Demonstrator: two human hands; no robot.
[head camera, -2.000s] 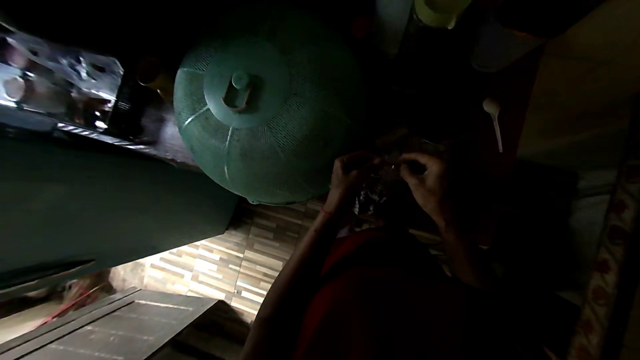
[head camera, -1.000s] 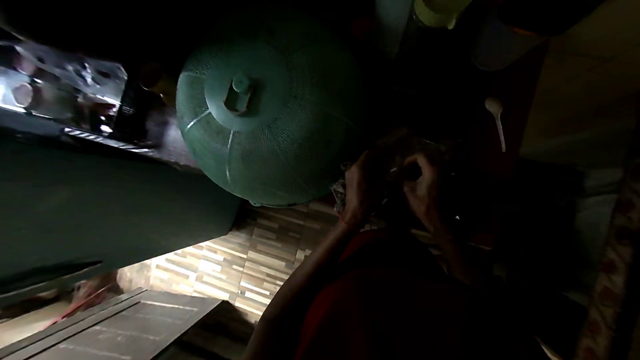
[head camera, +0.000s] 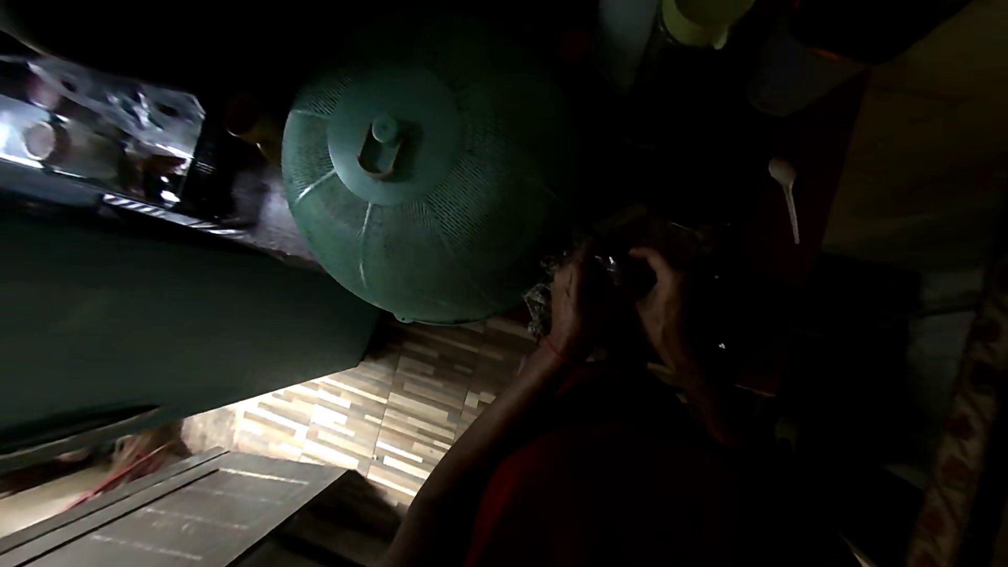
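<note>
In the dim head view, my left hand (head camera: 575, 303), with a thin red band at its wrist, is beside the lower right edge of a green perforated plastic dome cover (head camera: 504, 236). A crinkled, shiny piece of wrapping (head camera: 539, 309) shows at the left side of that hand. My right hand (head camera: 664, 303) is just to the right, its thumb and fingers curved towards the left hand. A small shiny spot lies between the two hands; what it belongs to is too dark to tell. Shadow hides most of the fingers and whatever they may hold.
A white plastic spoon (head camera: 789, 197) lies on a dark red surface at the right. A yellow-green cup (head camera: 705, 20) stands at the top. Clear plastic containers (head camera: 87, 142) are at the upper left, above a dark green panel (head camera: 173, 323). Tiled floor (head camera: 370, 417) shows below the dome.
The wrapping now shows left of my left hand, where two seconds ago shiny material showed below and between the hands. Both hands have shifted slightly.
</note>
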